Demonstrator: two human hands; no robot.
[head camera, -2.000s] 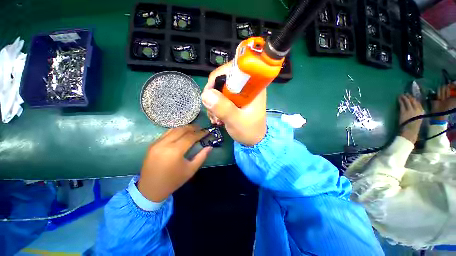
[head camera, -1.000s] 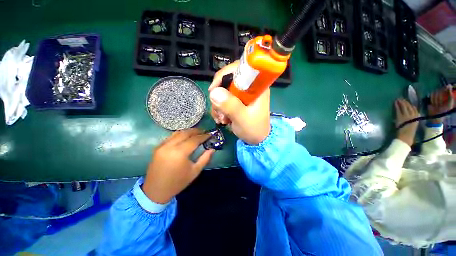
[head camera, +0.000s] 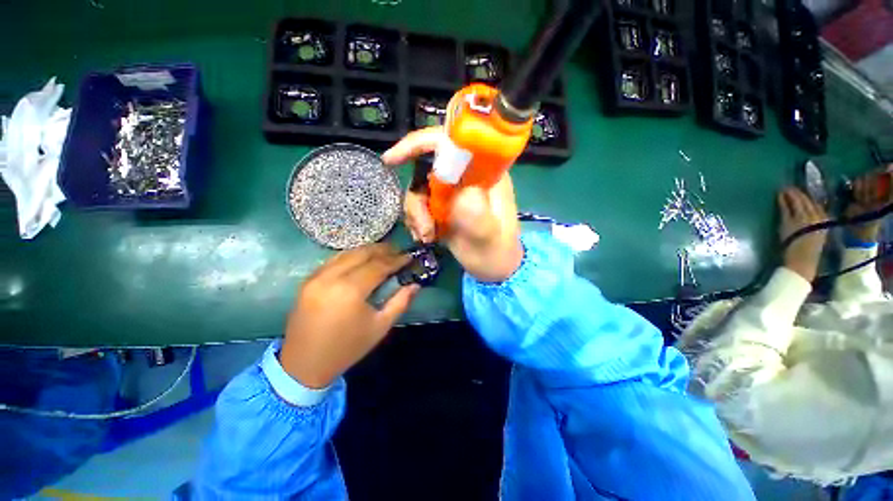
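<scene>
My left hand (head camera: 340, 311) holds a small black electronic unit (head camera: 421, 265) between thumb and fingers near the bench's front edge. My right hand (head camera: 478, 227) grips an orange electric screwdriver (head camera: 483, 143), its index finger stretched out to the left. The tool's lower end is over the unit; its tip is hidden, so contact cannot be told. A round dish of small silvery screws (head camera: 345, 197) lies just left of the right hand. A black parts tray (head camera: 338, 78) with units in its pockets lies behind the dish; the screwdriver covers part of it.
A dark blue bin (head camera: 132, 139) of metal pieces and a white crumpled cloth (head camera: 32, 157) lie at left. More black trays (head camera: 648, 59) are at back right. Loose metal pins (head camera: 701, 227) and a white scrap (head camera: 576, 236) lie at right. A neighbouring person's hands (head camera: 803, 230) are at far right.
The screwdriver's orange body has shifted left and slightly down, more upright in view. My right index finger has stretched out towards the dish. My left hand still holds the unit, slightly higher in view.
</scene>
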